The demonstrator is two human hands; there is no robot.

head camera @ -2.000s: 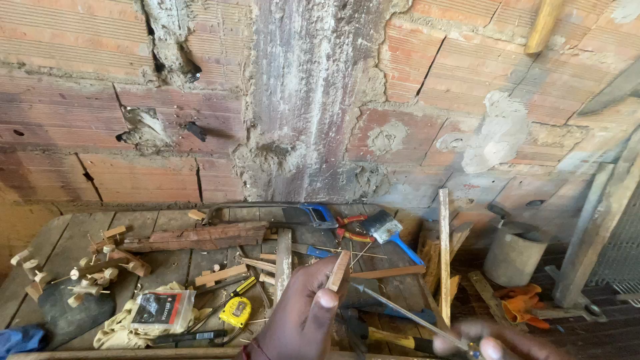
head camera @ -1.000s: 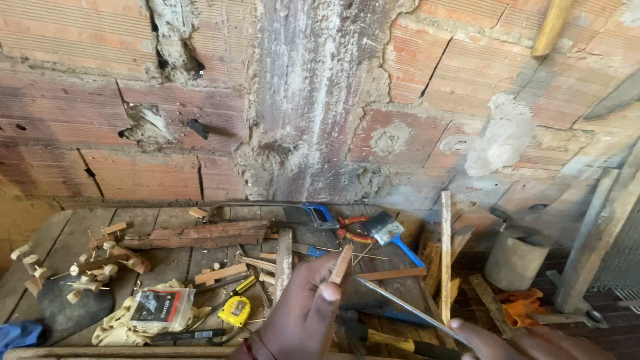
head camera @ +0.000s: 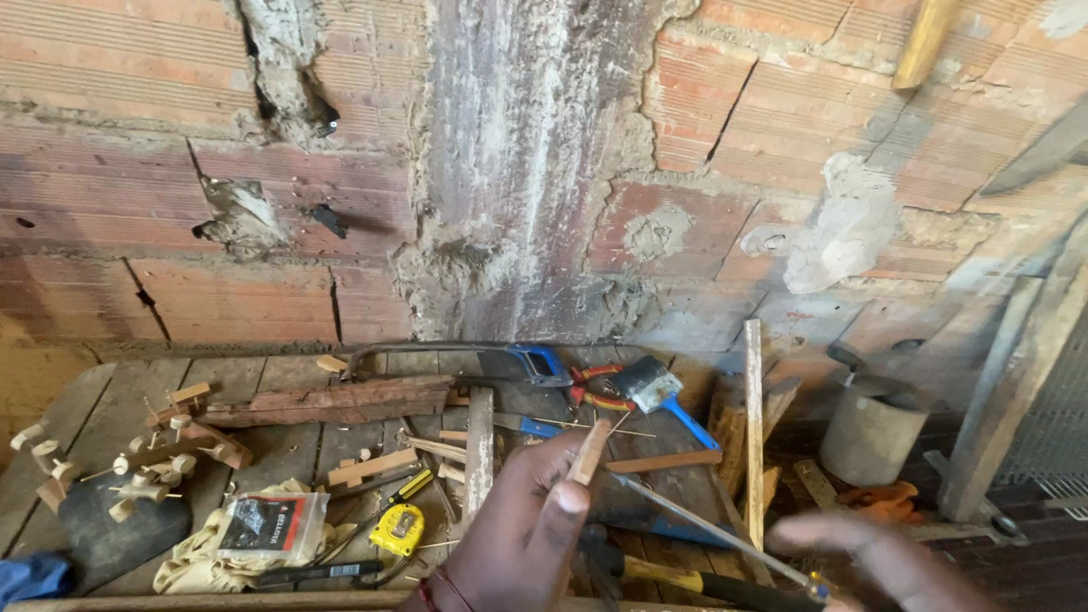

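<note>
My left hand (head camera: 520, 523) pinches a small wooden block (head camera: 588, 452) upright between thumb and fingers. A thin stick projects beside the block's upper end. At the lower right is my right hand (head camera: 875, 552), blurred, around the handle end of a long metal-shafted tool (head camera: 714, 531), seemingly a screwdriver. The shaft slants up and left, its tip near the block. Below the hands lies a hammer (head camera: 663, 574) with a yellow and black handle. A yellow tape measure (head camera: 397, 529) rests left of my left hand.
Wooden bench (head camera: 289, 450) against a brick wall. On it: hacksaw (head camera: 540, 365), red-yellow pliers (head camera: 595, 387), paintbrush (head camera: 650, 384), rough timber (head camera: 340, 401), small wheeled wooden pieces (head camera: 153, 463), a packet (head camera: 270, 523). A grey cylindrical container (head camera: 875, 429) and an upright wooden strip (head camera: 754, 433) stand right.
My right hand is now blurred, with its fingers raised and spread above the tool's handle end. My left hand still holds the block in much the same place.
</note>
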